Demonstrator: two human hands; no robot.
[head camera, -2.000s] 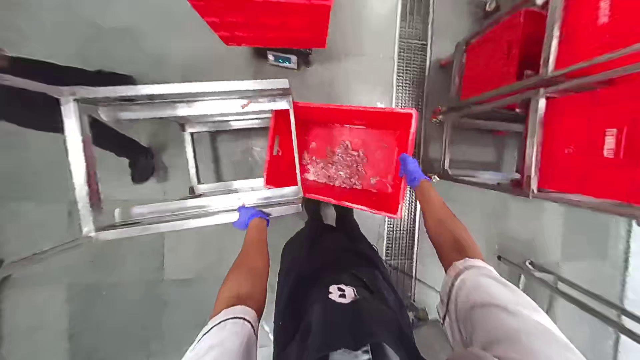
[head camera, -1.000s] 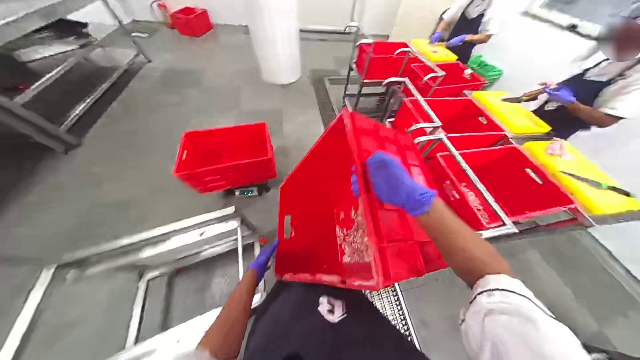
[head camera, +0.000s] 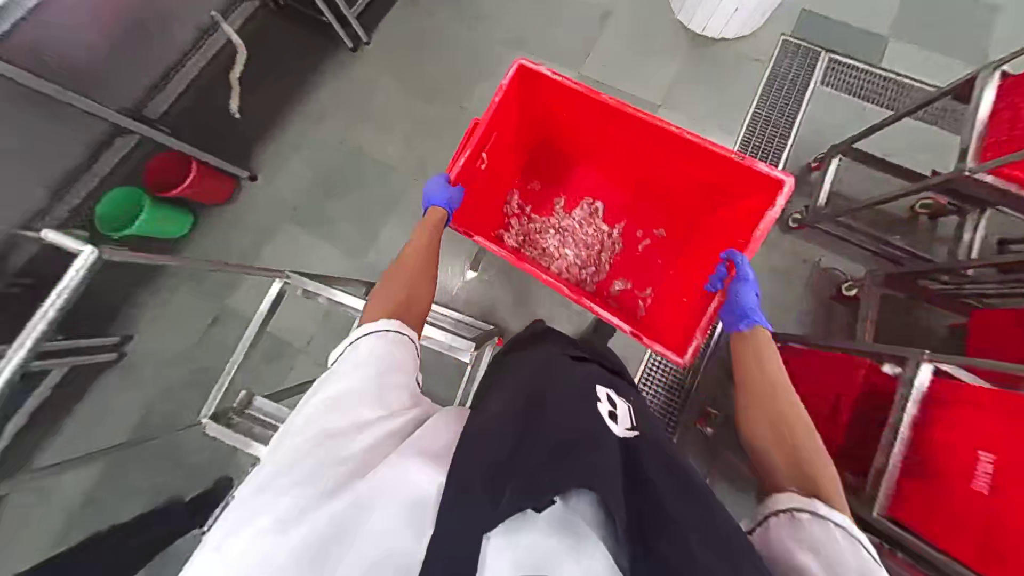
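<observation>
Held in front of my body is a red plastic crate (head camera: 640, 152), tilted so its inside faces me. Small pink pieces, which look like meat scraps (head camera: 570, 240), lie heaped in its near part, with a few loose ones beside the heap. My left hand (head camera: 442, 197), in a blue glove, grips the crate's left end. My right hand (head camera: 738, 292), also gloved in blue, holds the rim at the right end, its thumb and fingers over the edge.
Metal frame stands (head camera: 240, 348) are at the lower left. A green bucket (head camera: 142, 214) and a red bucket (head camera: 192, 178) lie beyond them. Wheeled racks with red crates (head camera: 952, 472) line the right side. A floor drain grate (head camera: 780, 100) runs behind the crate. A white column (head camera: 724, 12) is at the top.
The crate, beside the metal stand two seconds ago, was raised and steeply tipped one second ago; now it lies flatter between my hands. The view has turned strongly.
</observation>
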